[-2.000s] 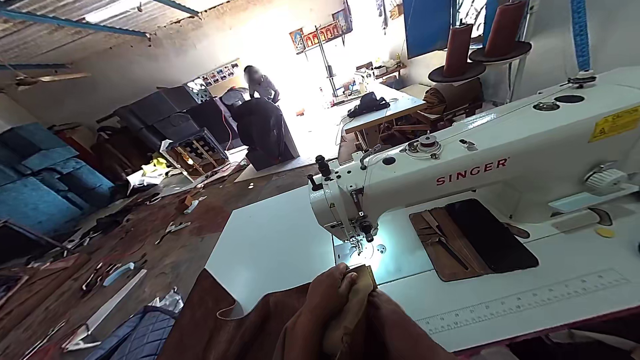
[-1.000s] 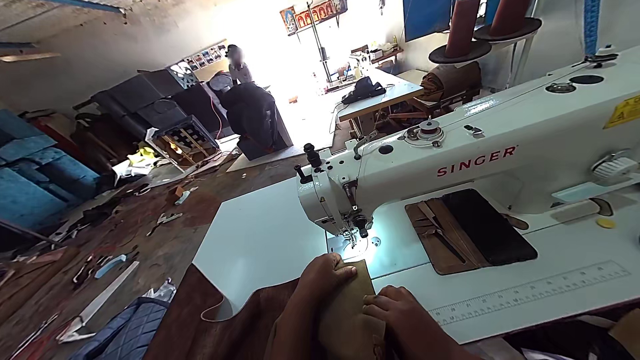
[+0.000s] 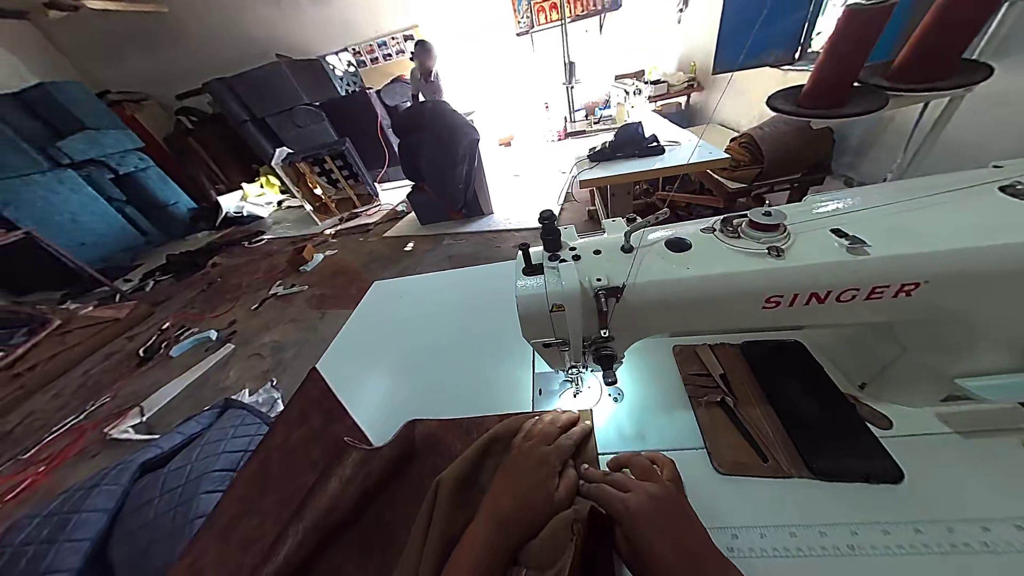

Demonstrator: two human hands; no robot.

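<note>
Brown leather or leather-like material [image 3: 336, 480] drapes over the near edge of the white sewing table [image 3: 440, 344]. My left hand [image 3: 536, 472] presses on its folded edge, just in front of the needle and presser foot [image 3: 576, 380] of a white Singer sewing machine [image 3: 768, 280]. To the right, my right hand [image 3: 640, 504] grips the same folded edge, its fingertips close to my left hand. The machine's lamp lights the needle plate, and the material lies short of the needle. A brown leather organizer [image 3: 744, 408] holding slim tools lies under the machine arm, a black phone-like slab [image 3: 816, 408] on its right side.
A ruler scale [image 3: 872, 540] runs along the table at right. Red thread cones [image 3: 848, 56] stand behind the machine. Blue quilted fabric [image 3: 184, 488] lies at lower left. Tools and scraps litter the floor [image 3: 264, 320]. A person [image 3: 426, 72] is beyond, near a second table [image 3: 656, 164].
Both hands remain on the material. My right hand has closed in beside my left, where one second ago it lay flatter and the folded piece showed more between them.
</note>
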